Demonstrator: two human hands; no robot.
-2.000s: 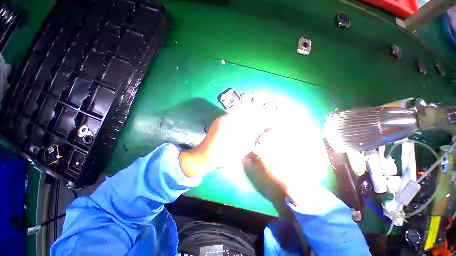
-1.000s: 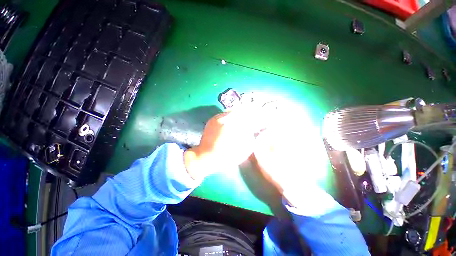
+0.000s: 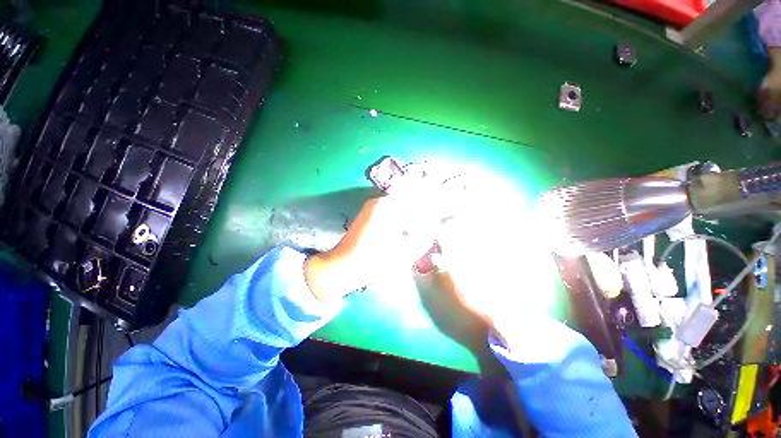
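My left hand point(image 3: 364, 248) reaches in under the lamp glare from the left; its fingers are washed out. My right hand point(image 3: 492, 282) comes from the lower right, close to the left one, and is mostly lost in the glare. A small dark reddish spot shows between the hands; whether it is a held part or a fingertip I cannot tell. A small dark-edged square module point(image 3: 385, 173) lies on the green mat point(image 3: 325, 68) just beyond my left hand. Other pieces beside it are blurred by the light.
A black component tray point(image 3: 171, 111) is at the left, with rings and dark parts in its near pockets. The work lamp point(image 3: 617, 212) is at the right, above white plastic fittings point(image 3: 642, 291). A silver square module point(image 3: 569, 97) and several dark ones lie far right. A person's arm point(image 3: 771, 85) shows there.
The view has shifted slightly. The silver module and the dark modules at the far right have moved right. Another person's arm has appeared at the right edge. My hands stay together under the lamp.
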